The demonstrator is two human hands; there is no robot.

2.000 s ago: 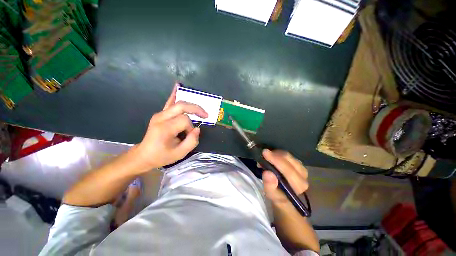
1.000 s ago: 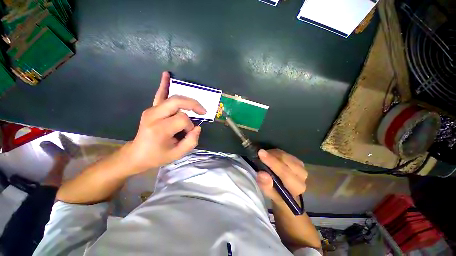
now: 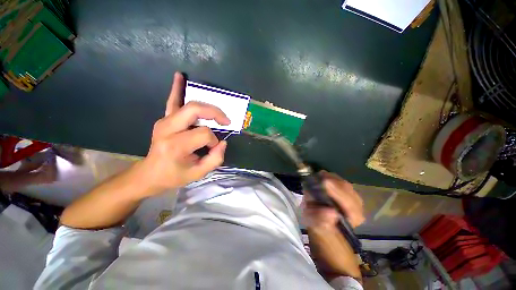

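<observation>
A white display panel (image 3: 206, 102) lies on the dark green bench, joined by an orange flex tail (image 3: 247, 120) to a green circuit board (image 3: 274, 122) on its right. My left hand (image 3: 184, 141) rests on the panel, index finger along its left edge, another fingertip on its face. A thin solder wire (image 3: 228, 136) is pinched between my left thumb and a finger. My right hand (image 3: 334, 201) grips a black-handled soldering iron (image 3: 305, 170), blurred. Its tip is over the board's lower part, right of the flex tail; contact cannot be told.
Green boards with orange tails (image 3: 38, 54) are piled upper left. A white panel stack (image 3: 390, 11) is at the top right. On the right are cardboard (image 3: 410, 133), a can with a red-and-white band (image 3: 452, 144) and a black fan grille (image 3: 495, 62). Red stacked items (image 3: 458, 246) are below the bench.
The iron's tip has moved right, away from the flex tail, and my right hand has shifted right. My left hand still holds the panel and wire. The view has shifted slightly.
</observation>
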